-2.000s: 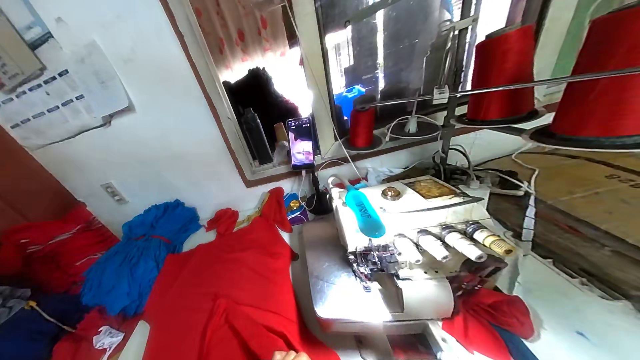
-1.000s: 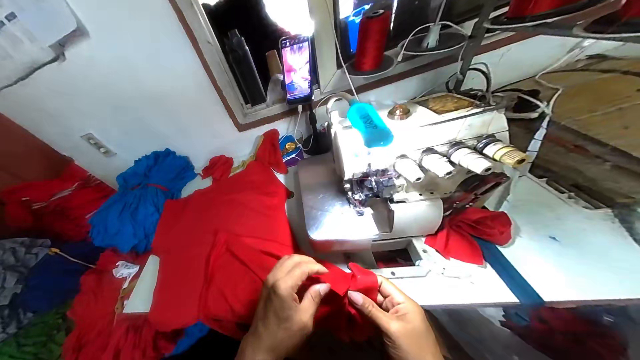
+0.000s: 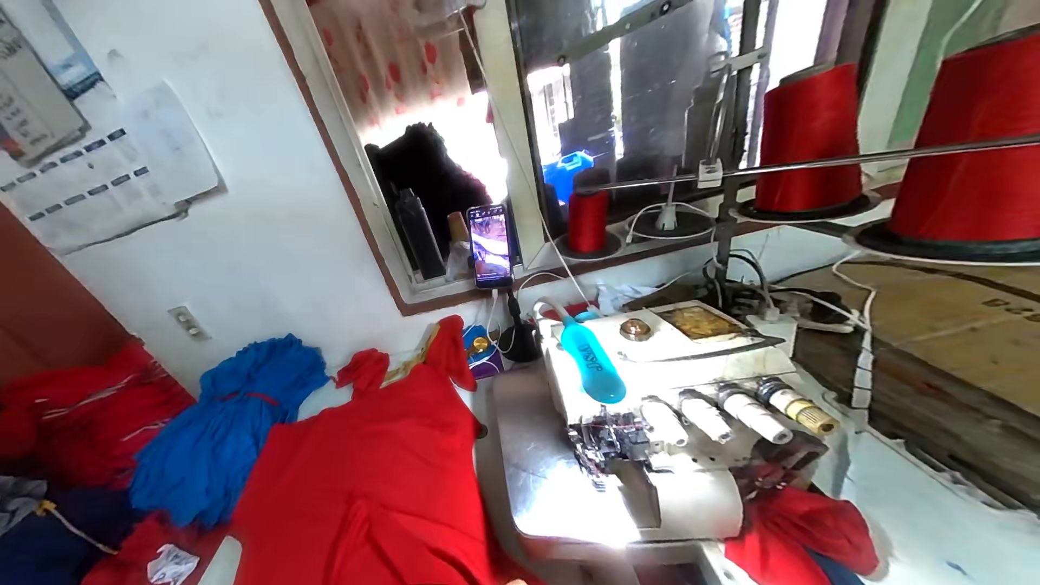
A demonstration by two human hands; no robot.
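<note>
At the bottom edge only a fingertip (image 3: 516, 582) shows, by the lower edge of the red fabric; which hand it belongs to I cannot tell. The rest of both hands is out of view. Red fabric (image 3: 382, 463) lies spread left of an overlock sewing machine (image 3: 682, 406). The machine's metal plate (image 3: 540, 463) is brightly lit, and a turquoise lamp (image 3: 593, 361) is fixed above its needle area. More red cloth (image 3: 800, 536) is bunched at the machine's right side.
A gathered blue cloth bundle (image 3: 231, 422) and red cloth (image 3: 97, 414) lie at the left. A phone (image 3: 491, 246) stands behind the machine by the window. Thread cones (image 3: 811, 138) sit on a stand at the upper right. A power strip (image 3: 863, 378) lies at the right.
One second ago both hands held red fabric in front of the machine; now they have dropped almost wholly out of view. The view has tilted up.
</note>
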